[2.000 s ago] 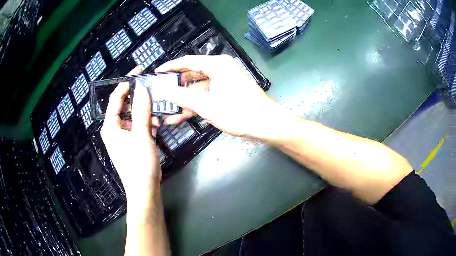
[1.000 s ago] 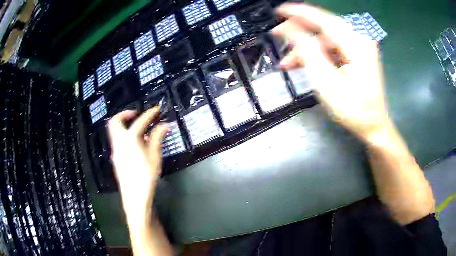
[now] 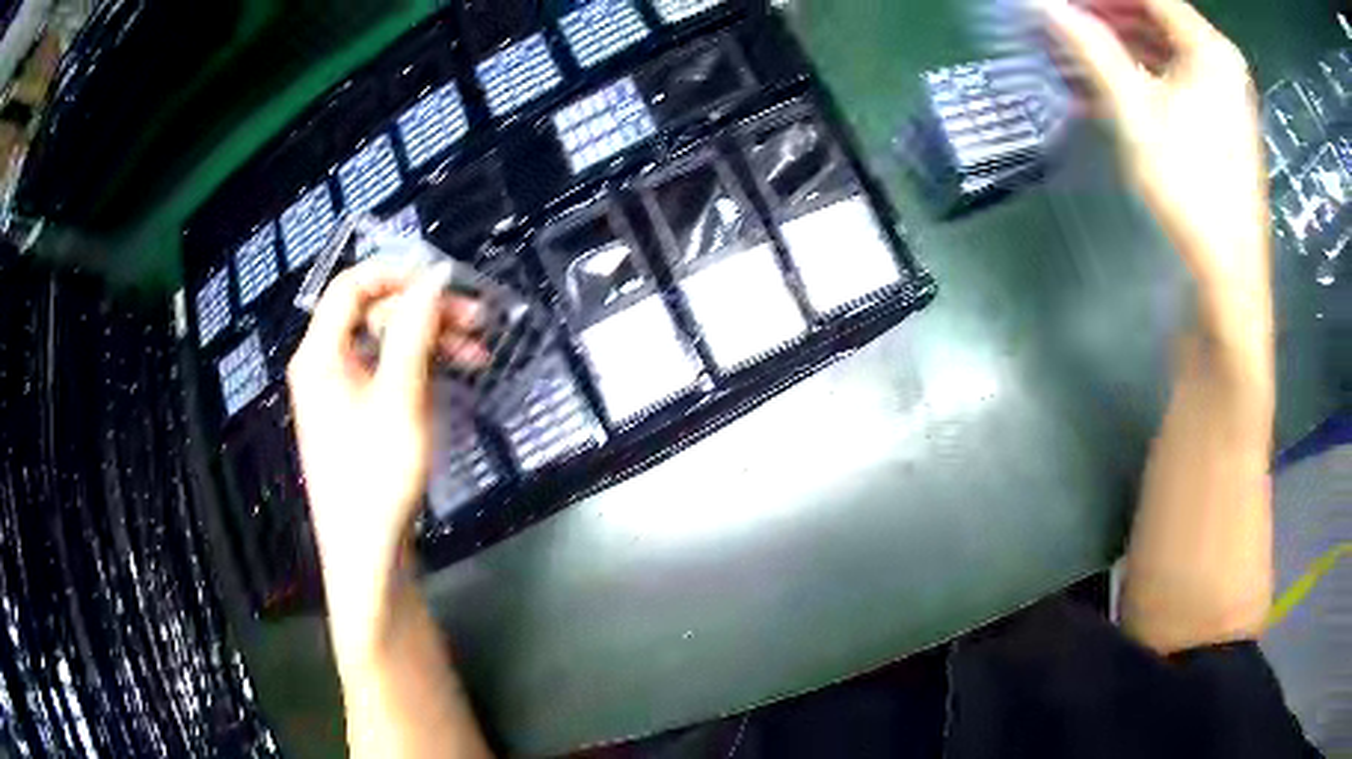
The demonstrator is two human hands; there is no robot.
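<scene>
My left hand [image 3: 389, 344] holds a clear housing with dark edges [image 3: 494, 315] over the middle of the black blister tray [image 3: 712, 412]. My right hand [image 3: 1171, 126] is at the upper right, with a blurred blue-white insert [image 3: 1023, 27] at its fingertips, just above the insert stack [image 3: 991, 116]. The tray's far row holds patterned inserts [image 3: 435, 125]. Its near row holds several pieces, each with a glossy clear part and a white or patterned part [image 3: 746, 309]. Part of the near row is hidden behind my left hand.
Tall ridged piles of black trays [image 3: 111, 504] stand at the left. Clear blister trays [image 3: 1320, 171] lie at the far right edge. The green bench [image 3: 712, 593] runs under the tray and ends near my dark clothing. A yellow floor line shows at the lower right.
Two seconds ago both hands held a housing together. Now my right hand has moved away to the insert stack and has an insert at its fingertips. My left hand, empty one second ago, holds a housing.
</scene>
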